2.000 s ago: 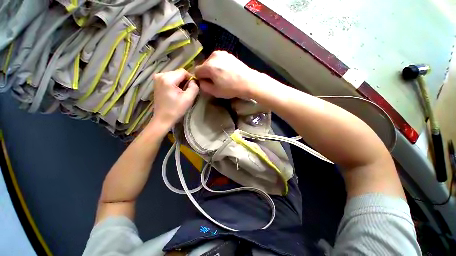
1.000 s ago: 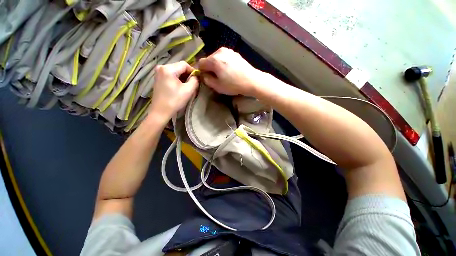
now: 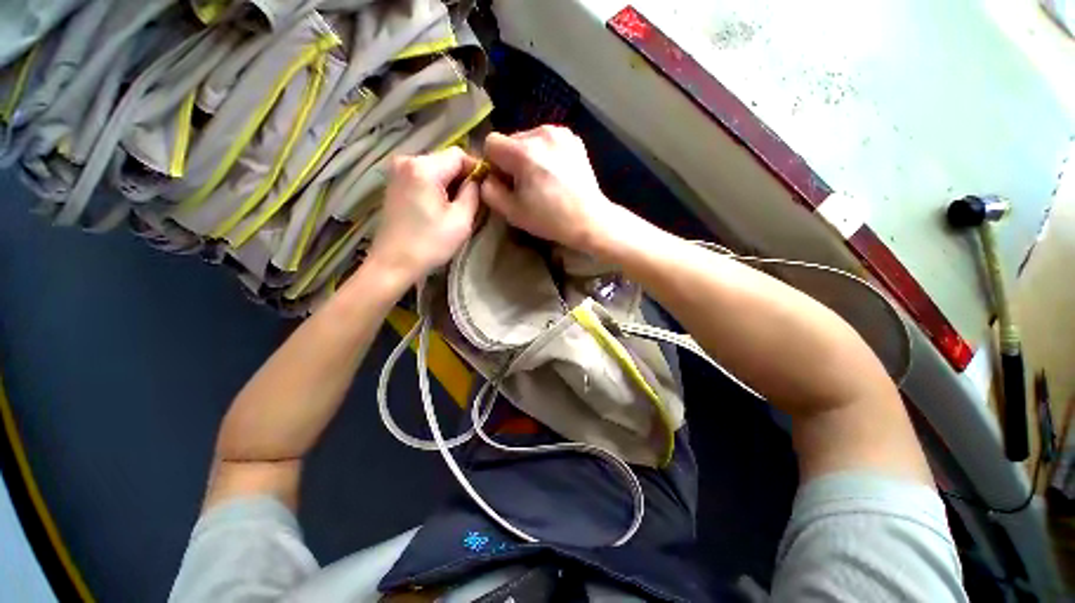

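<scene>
A beige bag body (image 3: 507, 295) lies over the lap, its opening with a zipper line facing up. Yellow tape (image 3: 625, 371) runs along its near right seam. My left hand (image 3: 430, 212) and my right hand (image 3: 542, 183) are side by side at the bag's far corner, thumbs and fingers pinching a bit of yellow tape (image 3: 479, 170) between them. The fingers hide most of that corner. Thin beige handles (image 3: 439, 412) loop down over the navy apron (image 3: 531, 495), and another handle (image 3: 825, 271) loops out past my right forearm.
A heap of stacked bags with yellow edges (image 3: 236, 141) is at the upper left. The pale worktable (image 3: 896, 130) at right has dark red strips (image 3: 731, 112) along its edge. A hammer (image 3: 996, 306) lies on it, with a dark pointed tool (image 3: 1044, 412) beside it.
The view has shifted slightly. Both hands stay pinched on the bag's far corner, with the fingers changing position a little around the yellow tape.
</scene>
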